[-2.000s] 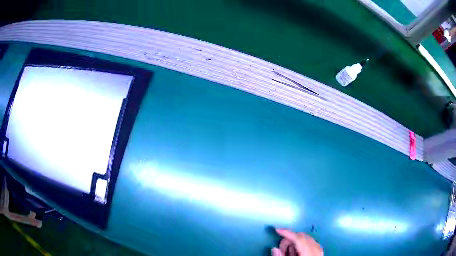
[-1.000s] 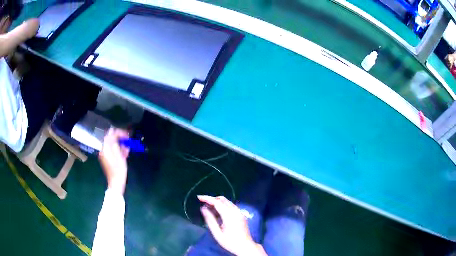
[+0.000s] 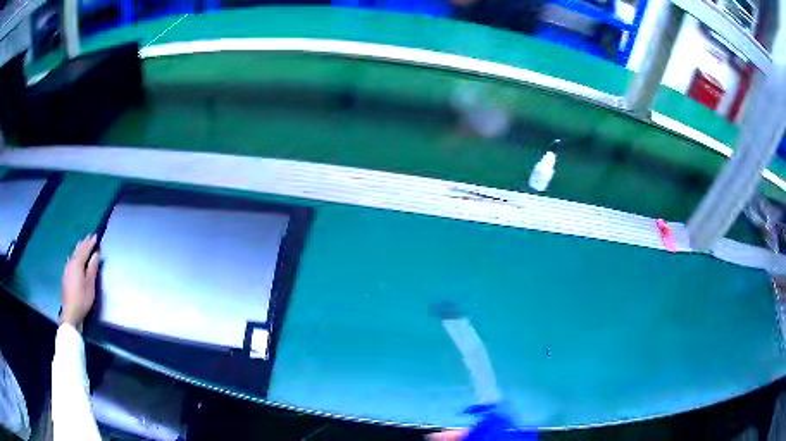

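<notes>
The display panel (image 3: 190, 271), a pale face with a wide black border, lies flat on the green bench, left of centre. A small white piece (image 3: 258, 341) sits in its lower right corner cutout. My left hand (image 3: 80, 280) rests at the panel's left border, fingers extended, gripping nothing visible. My right hand (image 3: 448, 435) is at the bottom edge, mostly cut off, around the blue air gun (image 3: 495, 424). A blurred pale nozzle points up over the bench, right of the panel and apart from it.
An aluminium rail (image 3: 371, 185) runs along the far side, with a thin dark tool (image 3: 483, 196) on it. A white bottle (image 3: 542, 171) stands beyond. A red tag (image 3: 666, 234) is near a grey post (image 3: 732, 172). Another panel (image 3: 19, 211) is far left; a black block (image 3: 86, 95) is upper left.
The view has swung up and left. My left hand has moved from below the bench, by the blue gun, to the panel's left border. The blue gun is now at my right hand.
</notes>
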